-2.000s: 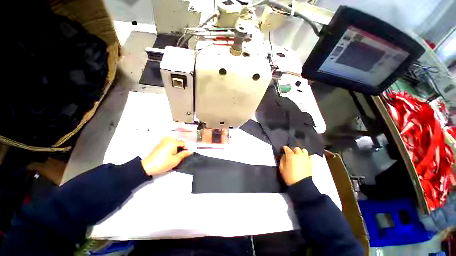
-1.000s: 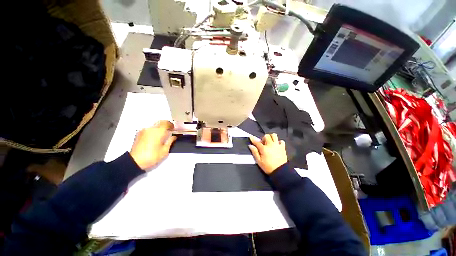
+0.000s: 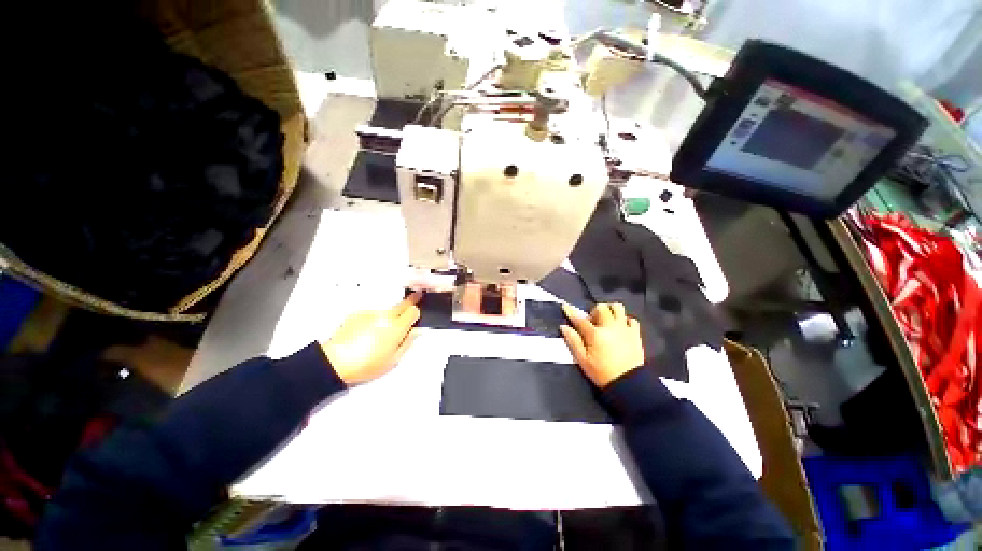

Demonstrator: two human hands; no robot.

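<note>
A black fabric strip (image 3: 436, 312) lies across under the presser clamp (image 3: 490, 302) of the cream-white sewing machine (image 3: 528, 205). My left hand (image 3: 372, 339) grips the strip's left end with thumb and fingers. My right hand (image 3: 606, 341) lies on the strip's right end, fingertips just right of the clamp; whether it pinches the fabric is hard to tell. A flat black cut panel (image 3: 522, 389) lies nearer to me, its right end close to my right sleeve. The middle of the strip is hidden by the clamp.
Overlapping black strips (image 3: 646, 291) lie right of the clamp on the white cover sheet (image 3: 431, 468). A large carton (image 3: 282, 199) of black pieces stands left. The control screen (image 3: 797, 135) is upper right. A brown carton (image 3: 767, 431), red material (image 3: 926, 323) and a blue bin (image 3: 878, 500) are at right.
The strip has moved from in front of the clamp to under it, with both hands moving along. In the last second the view has shifted and the hands have stayed beside the clamp.
</note>
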